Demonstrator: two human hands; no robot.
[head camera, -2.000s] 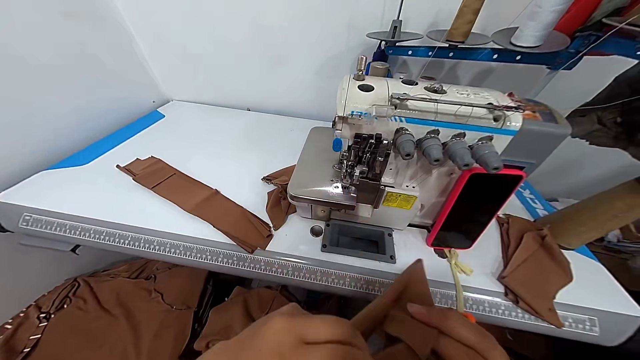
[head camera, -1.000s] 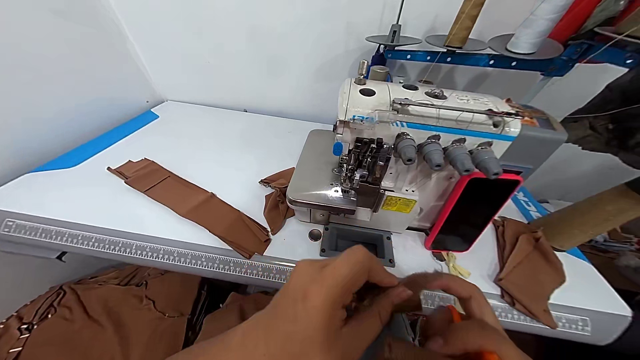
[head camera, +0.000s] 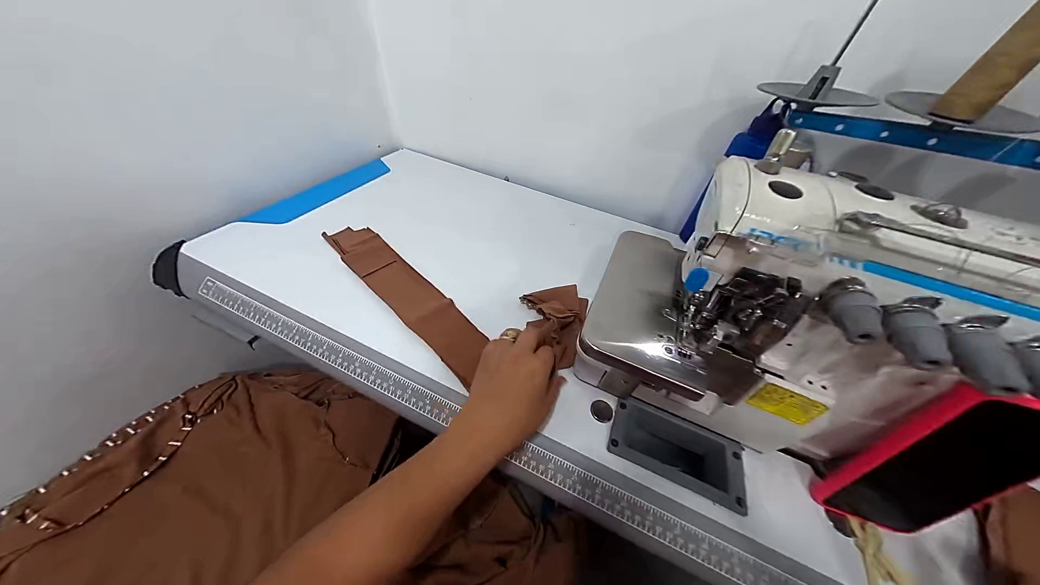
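My left hand (head camera: 520, 378) reaches over the table's front edge, fingertips on a small crumpled piece of brown fabric (head camera: 566, 302) beside the metal bed of the overlock sewing machine (head camera: 642, 305). Whether the fingers grip this piece or only rest on it is unclear. A folded strip of brown fabric (head camera: 414, 296) lies slantwise on the white table (head camera: 479, 219), its near end next to my left hand. My right hand is out of view. More brown fabric (head camera: 268, 455) with overlocked seams hangs in front of the table.
A phone in a pink-red case (head camera: 934, 463) leans at the machine's front right, with pale yellow strips (head camera: 873, 552) below it. A dark grey recessed tray (head camera: 678, 455) sits in the table before the machine. A measuring tape (head camera: 325, 349) runs along the front edge. Thread stands (head camera: 821, 93) rise behind.
My left hand has moved from in front of the machine onto the small fabric piece at its left. My right hand and the orange-handled item have left view. The view has swung left.
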